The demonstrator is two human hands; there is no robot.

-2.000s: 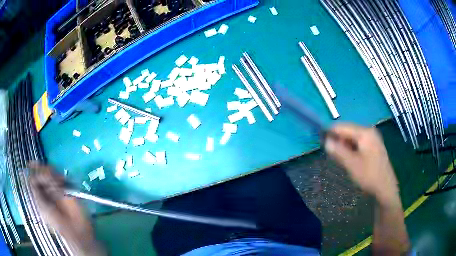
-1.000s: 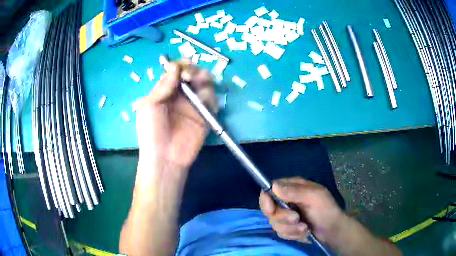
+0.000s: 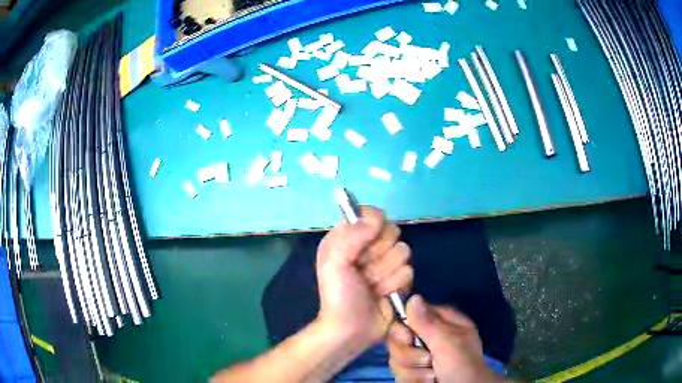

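My left hand (image 3: 363, 271) is closed around a silver metal tube (image 3: 346, 202) over my lap. The tube's upper end sticks out above my fist, near the bench's front edge. My right hand (image 3: 437, 345) grips the same tube just below my left hand. A short piece of tube shows between the two hands; the lower end is hidden or out of frame. Many white plastic pieces (image 3: 392, 123) lie scattered on the green bench. A single thin tube (image 3: 299, 86) lies among them. Thin tubes (image 3: 490, 97) and a thicker darker tube (image 3: 535, 105) lie to their right.
A blue parts bin (image 3: 224, 43) with black parts stands at the back. An orange-yellow striped label (image 3: 138, 66) lies at its corner. Long tubes (image 3: 101, 187) overhang the bench on the left beside a clear plastic bag (image 3: 43, 90). More long tubes (image 3: 636, 105) lie at the right.
My left hand has slid down the tube to close beside my right hand. The tube now extends less far over the bench. The thicker tube, absent two seconds ago, lies between thin tube groups.
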